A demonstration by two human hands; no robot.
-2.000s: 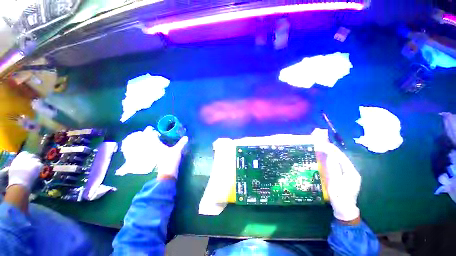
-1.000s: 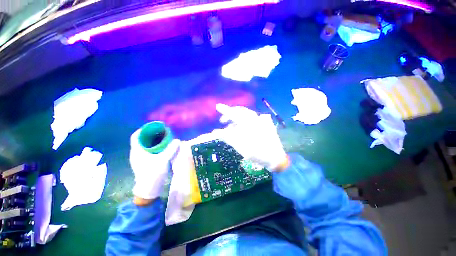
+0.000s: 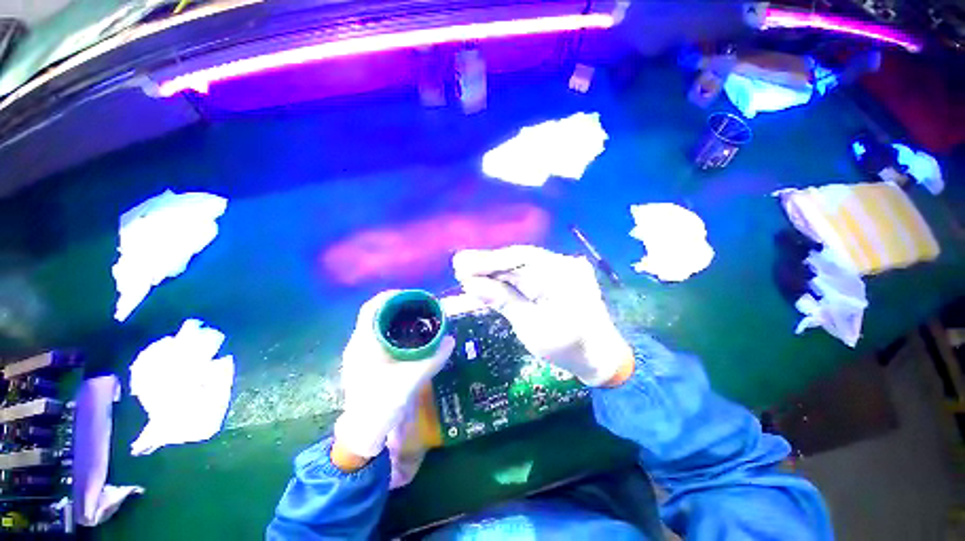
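My left hand [image 3: 383,380], in a white glove, holds the green round coating pot [image 3: 412,323] with a dark inside, tilted toward me, over the left end of the circuit board. My right hand [image 3: 550,312], also gloved, is above the board with its fingertips pinched on a thin dark stick, likely a brush [image 3: 489,277], beside the pot; its tip cannot be made out. The green circuit board [image 3: 487,391] lies in front of me, its upper right part hidden by my right hand. The padding cloth [image 3: 423,425] with a yellow edge shows at the board's left.
Crumpled wipes [image 3: 169,248] lie at the left, beyond and right. A dark pen-like tool [image 3: 596,256] lies past my right hand. A clear cup [image 3: 724,141] and a yellow-striped folded towel [image 3: 868,227] are at right. Boards with tall parts [image 3: 34,428] are at left. UV lamps [image 3: 392,48] run above.
My left hand has lifted the pot from the bench and brought it right to the board's left end. My right hand has left the board's right edge and moved in toward the pot. The view has turned right.
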